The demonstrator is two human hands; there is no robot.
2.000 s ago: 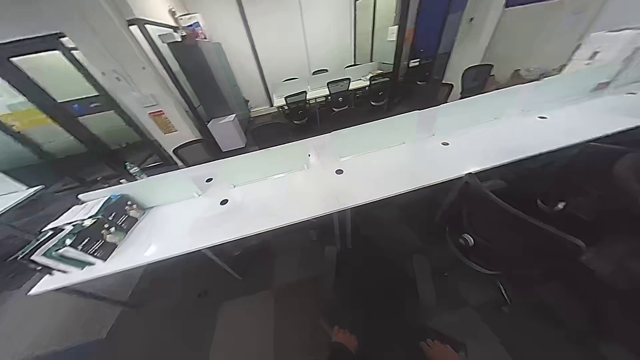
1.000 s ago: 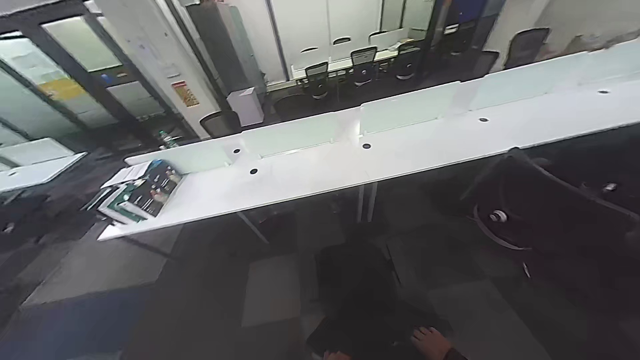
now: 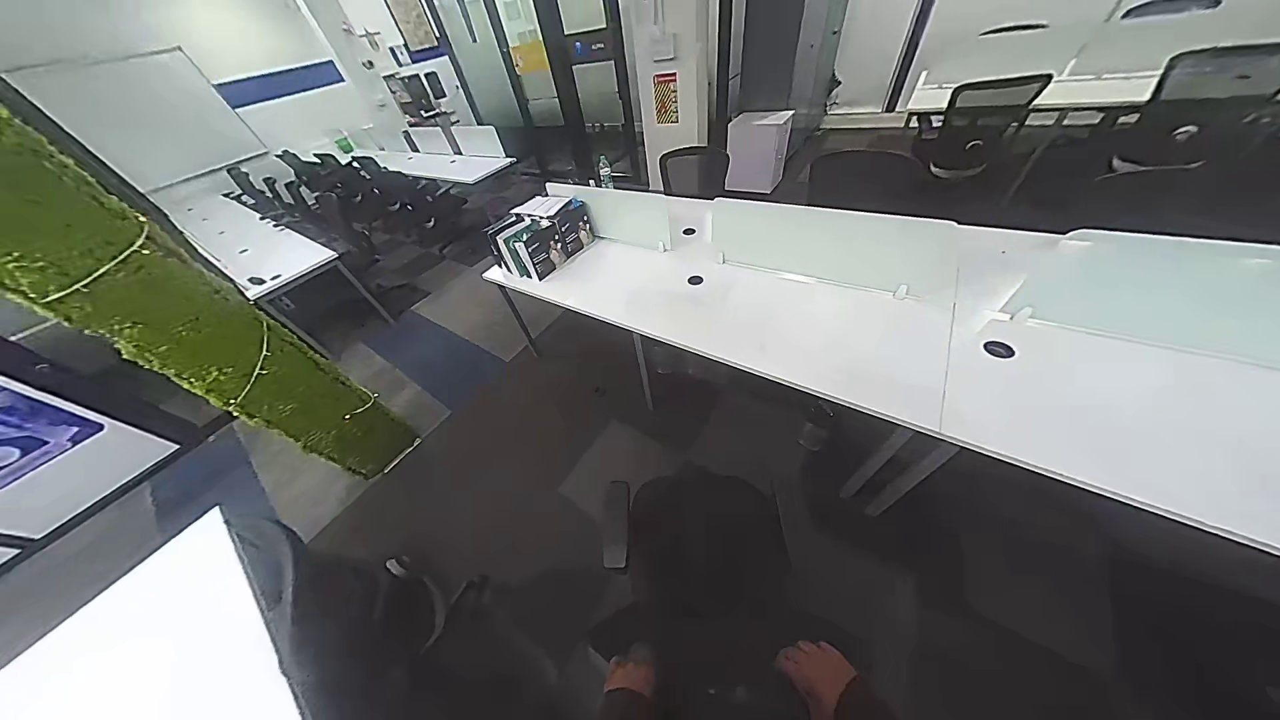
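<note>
At the bottom of the view my left hand [image 3: 630,674] and my right hand [image 3: 816,672] rest on either side of the dark back of an office chair [image 3: 705,640]. The chair's seat [image 3: 708,530] and an armrest [image 3: 616,525] show beyond the hands. Dim light hides how the fingers lie, and whether they grip the chair back cannot be told. Past the chair runs a long white desk [image 3: 800,335] with frosted divider panels. Boxes and folders [image 3: 540,237] stand at its far left end.
A moss-covered pillar [image 3: 230,340] slants across the left. A white surface [image 3: 150,630] fills the lower left corner, beside another dark chair [image 3: 410,600]. A clear bottle [image 3: 815,428] stands under the desk, and a white box [image 3: 757,150] sits behind it.
The view has swung left, bringing in the moss-covered pillar. My hands and the dark chair show more fully than before.
</note>
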